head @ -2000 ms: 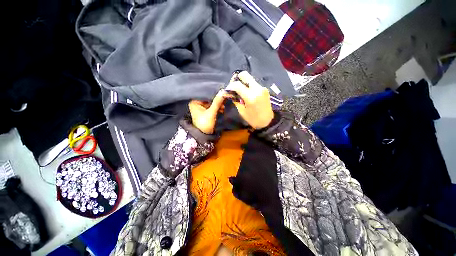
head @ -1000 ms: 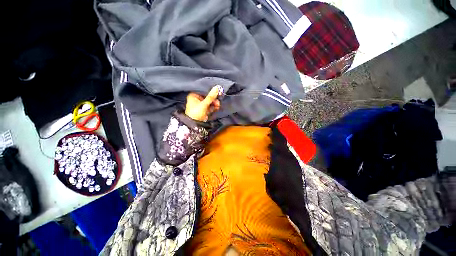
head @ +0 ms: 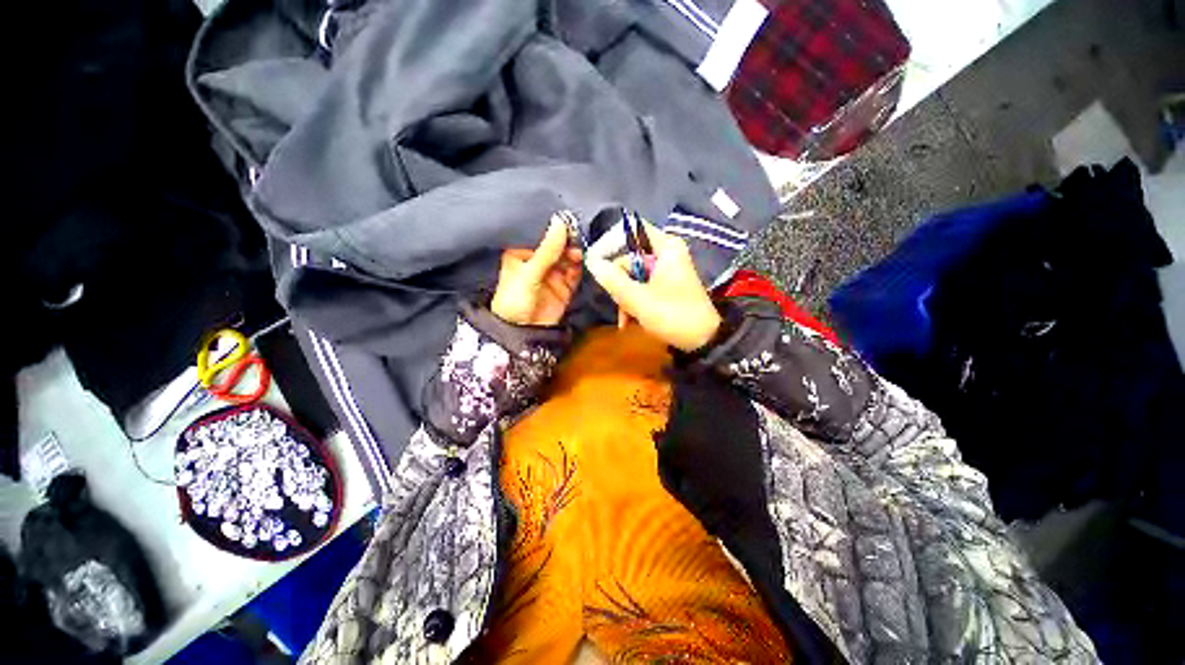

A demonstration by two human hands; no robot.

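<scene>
The grey garment (head: pixel 455 221) with paired white stripes lies over the tabletop and down to the lap. My left hand (head: pixel 535 278) pinches its edge, with a silvery-white button (head: pixel 568 222) at the thumb and fingertip. My right hand (head: pixel 660 288) is just to the right, apart from my left hand, and holds a small dark slim tool (head: pixel 638 244), likely thread snips. No needle or thread can be made out between the hands.
The round tray (head: pixel 334 500) of silvery-white buttons is at lower left, with yellow and red scissors (head: pixel 234 365) above it. A plaid round pad (head: pixel 819 72) lies at upper right. Black garments (head: pixel 117 169) are at left; blue and black cloth (head: pixel 1040 325) is at right.
My right hand, out at the far right one second ago, is back beside my left hand with the dark tool. My left hand still pinches the garment. The view has shifted slightly.
</scene>
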